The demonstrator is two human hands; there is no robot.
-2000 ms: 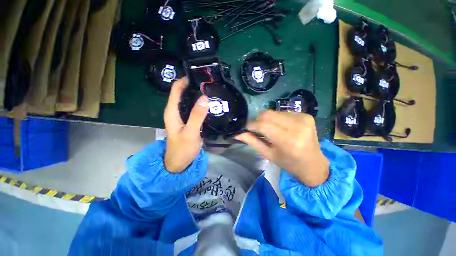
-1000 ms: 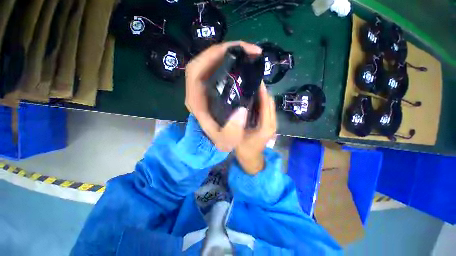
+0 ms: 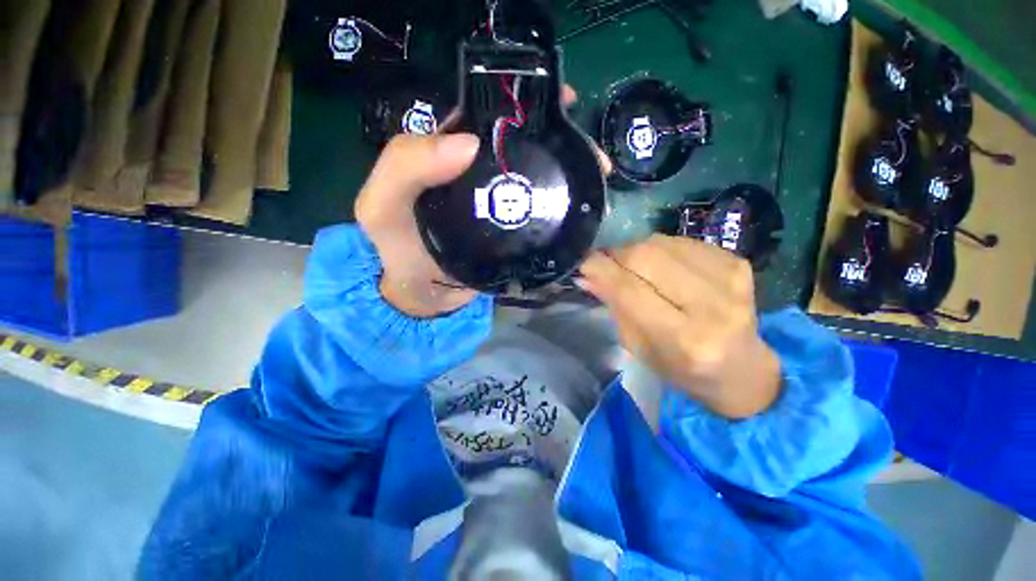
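Observation:
A black round earcup housing is held up in front of me, open side facing me, with its rectangular arm pointing away. It has a silver-white speaker driver in the middle and red wires running up to the arm. My left hand grips the housing from its left side, thumb on the rim and fingertips showing behind its right side. My right hand is at the lower right rim, thumb and fingers pinched together and slightly blurred. Whether something thin is between them cannot be told.
More housings lie on the green bench, one just right of the held one. Finished earcups with booms lie on a cardboard sheet at right. Cardboard dividers stand at left. Thin black stalks lie at the back. Blue bins are below the edge.
One second ago both hands were wrapped around the tilted housing. Now it faces me, held by my left hand, and my right hand has moved to its lower right rim.

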